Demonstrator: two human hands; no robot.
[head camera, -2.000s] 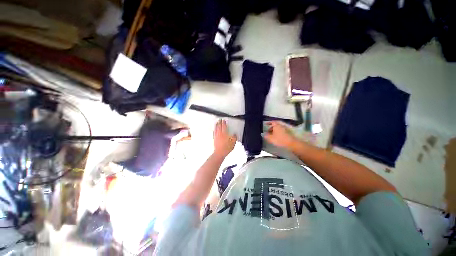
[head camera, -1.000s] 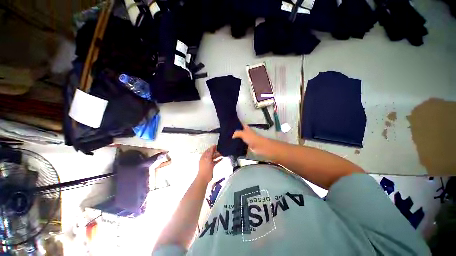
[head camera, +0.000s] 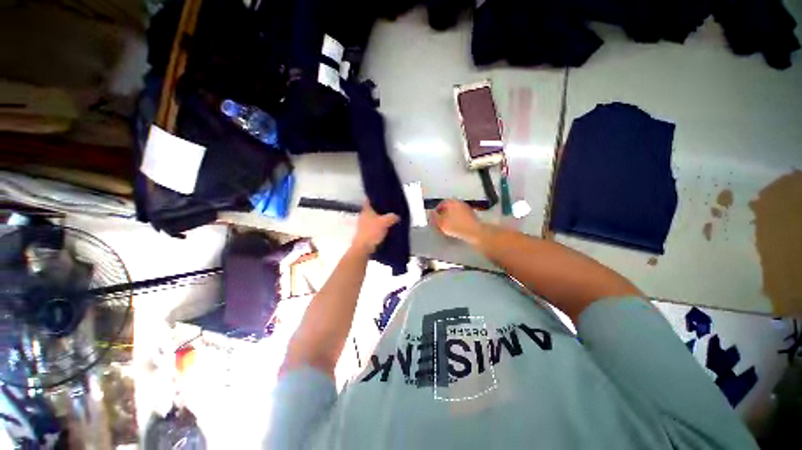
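A narrow dark navy fabric piece (head camera: 382, 167) stands slanted in front of me, its upper end near the dark bundles. My left hand (head camera: 376, 227) grips its lower part. A dark tie strip (head camera: 330, 204) lies across the table and passes behind the fabric, showing again on its right. A small white label (head camera: 415, 204) shows just right of the fabric, between it and my right hand. My right hand (head camera: 453, 218) has its fingers bent close to the strip and label; whether it pinches anything cannot be told.
A smartphone (head camera: 480, 123), a green-handled tool (head camera: 506, 192) and a small white piece (head camera: 521, 208) lie to the right. Beyond the table joint lies a navy panel stack (head camera: 616, 180). A dark heap with a white sheet (head camera: 173, 159) and bottle (head camera: 250, 121) is left; a fan (head camera: 57, 312) stands lower left.
The fabric piece has turned and tilted left, with my left hand now gripping its lower part. My right hand has moved off it to the right. The white label has come into view.
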